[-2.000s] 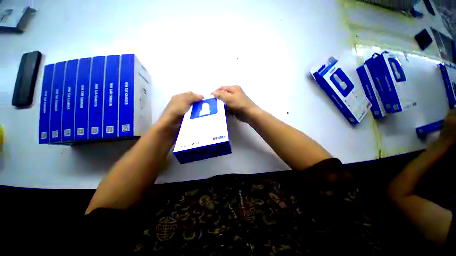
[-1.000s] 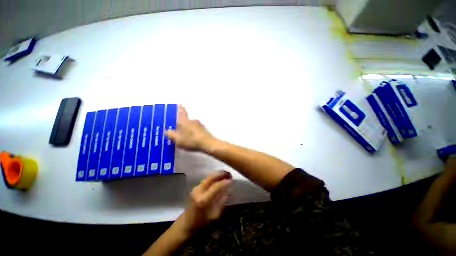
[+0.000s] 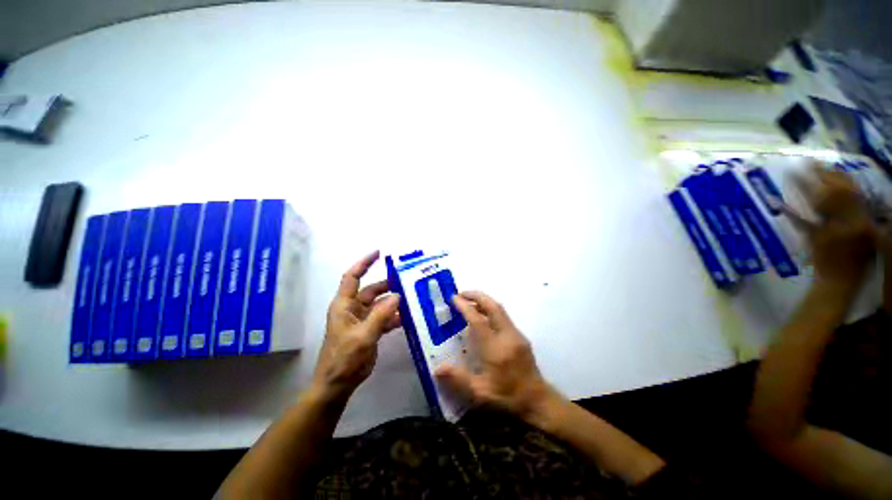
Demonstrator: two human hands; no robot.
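Note:
A retail box [image 3: 424,317] with a white front, a blue panel and a blue side stands tilted between my hands, close to my body. My left hand [image 3: 358,327] is at its left side, thumb and fingers near the blue edge. My right hand [image 3: 499,356] lies on its front and right side. The box's lower end is partly hidden by my right hand. A row of closed boxes [image 3: 181,278] stands to the left, blue spines up, with white lettering and small square codes.
A black oblong block [image 3: 53,234] lies left of the row. A folded white-grey piece [image 3: 31,115] is at the far left back. Waiting boxes [image 3: 729,220] lie at the right. Another person's hand [image 3: 839,220] is beside them. A black square pad [image 3: 796,122] lies behind.
One box was added to the row's right end. My hands left the row and now have another box between them. The loose box at the right is gone from its place; the neighbour's hand has come in.

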